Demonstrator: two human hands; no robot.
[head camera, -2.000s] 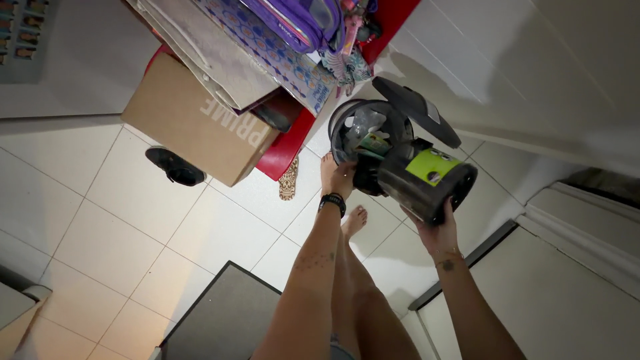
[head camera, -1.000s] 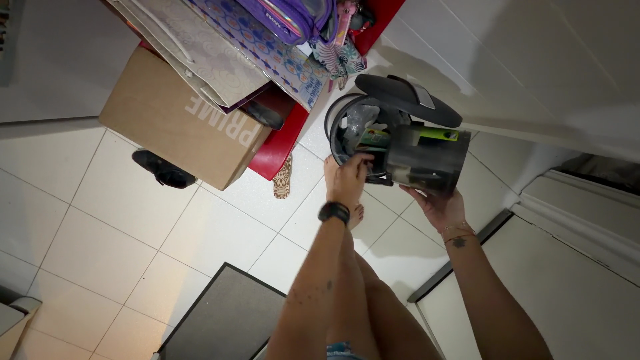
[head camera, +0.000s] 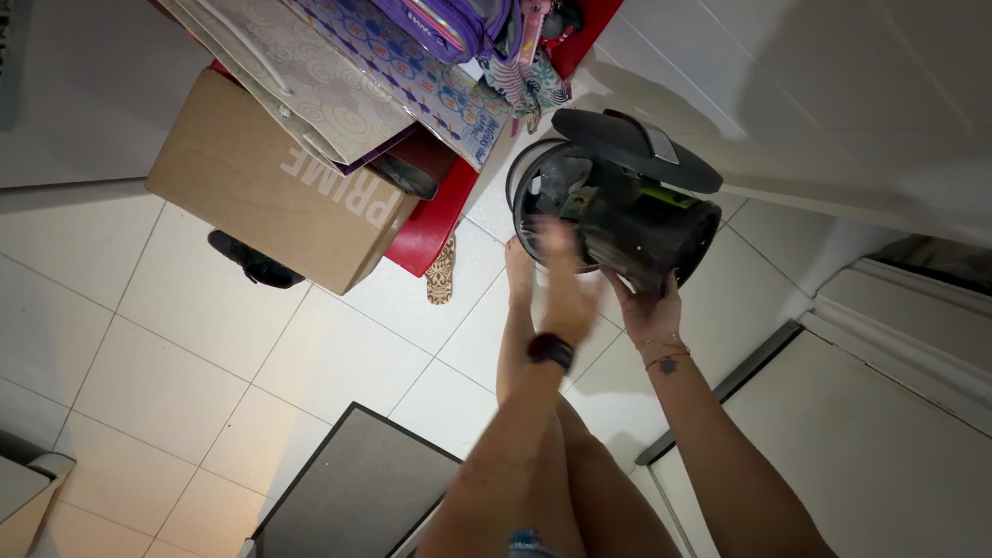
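Note:
My right hand (head camera: 649, 310) holds a dark translucent cylindrical container (head camera: 647, 232) from below, tipped on its side with its mouth toward a round black trash bin (head camera: 523, 213). A yellow-green patch shows on the container's upper side. Blurred by motion, my left hand (head camera: 566, 287) is beside the container's mouth, over the bin's near edge; whether it touches either, or holds anything, I cannot tell. The bin's dark lid (head camera: 639, 151) stands raised behind the container. Clear plastic and other waste (head camera: 559, 182) lie inside the bin.
A cardboard box (head camera: 287, 186), paper bags (head camera: 333, 93) and a purple bag (head camera: 442, 27) are left of the bin. Black footwear (head camera: 252, 260) and a patterned sandal (head camera: 440, 275) lie on the tiles. A grey mat (head camera: 356, 488) is near my legs; a white wall runs along the right.
The container has turned from its pose two seconds ago, its green patch now facing less toward me. My left hand, near the bin's rim earlier, is now blurred in motion.

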